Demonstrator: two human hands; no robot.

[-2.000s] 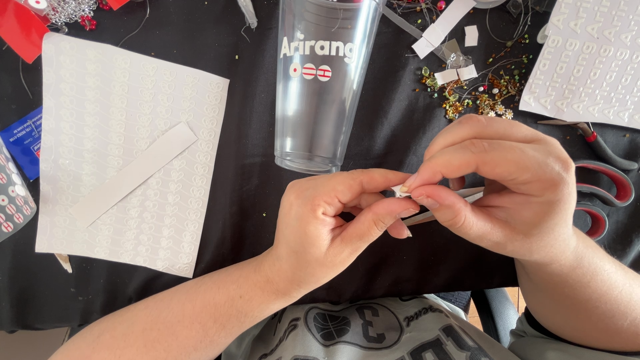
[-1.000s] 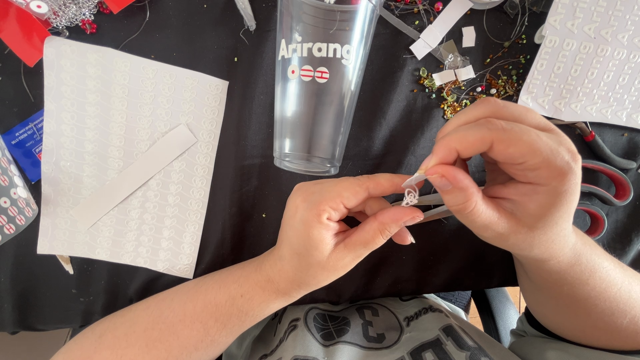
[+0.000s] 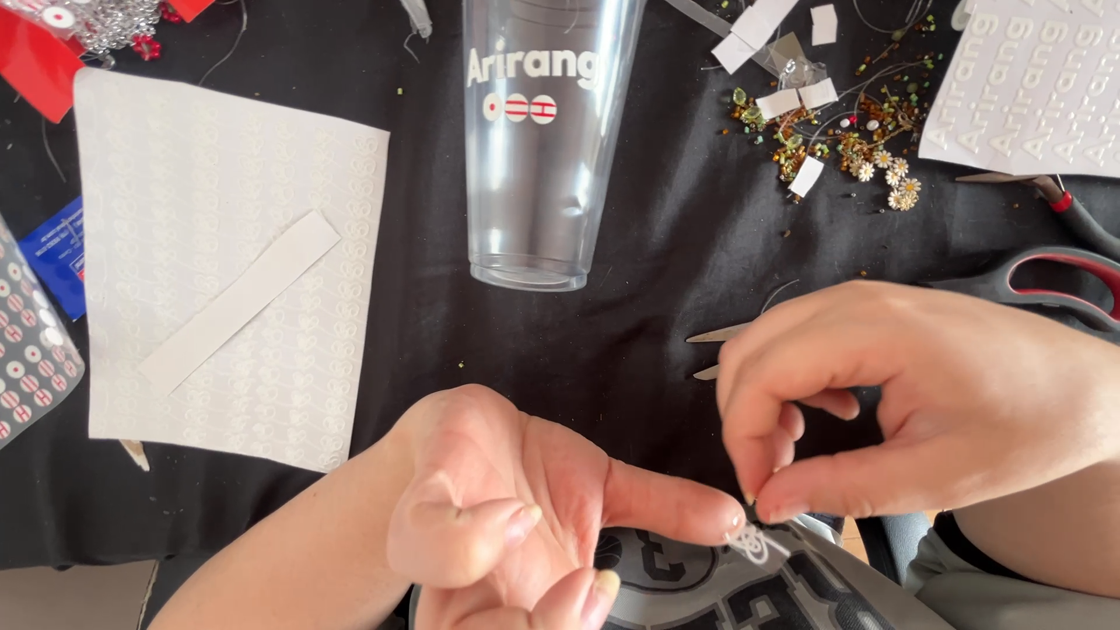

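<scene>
My left hand (image 3: 525, 516) is turned palm up, fingers curled, its thumb stretched out to the right. A small white looped sticker (image 3: 754, 544) touches the thumb tip. The thumb and forefinger of my right hand (image 3: 757, 512) are pinched together right above the sticker; whether they grip its edge is unclear. Metal blade tips (image 3: 719, 335) show behind my right hand. A clear plastic cup (image 3: 542, 192) with white lettering and red-and-white round stickers lies at the top middle. On the left, a white sheet of raised stickers (image 3: 219, 175) has a white paper strip (image 3: 241, 302) on it.
Beads (image 3: 787, 149), daisy charms (image 3: 901, 179) and paper scraps (image 3: 757, 31) lie upper right. Beyond them is a lettered sticker sheet (image 3: 1024, 96). Scissors with red-lined handles (image 3: 1041, 280) and a red-collared tool (image 3: 1063, 201) sit at the right. A blue packet (image 3: 61, 249) lies far left.
My left hand has turned palm up and moved lower, its fingers parting from the thumb. The white looped piece, earlier between both hands, is now lower, at the left thumb tip. My right hand has moved down.
</scene>
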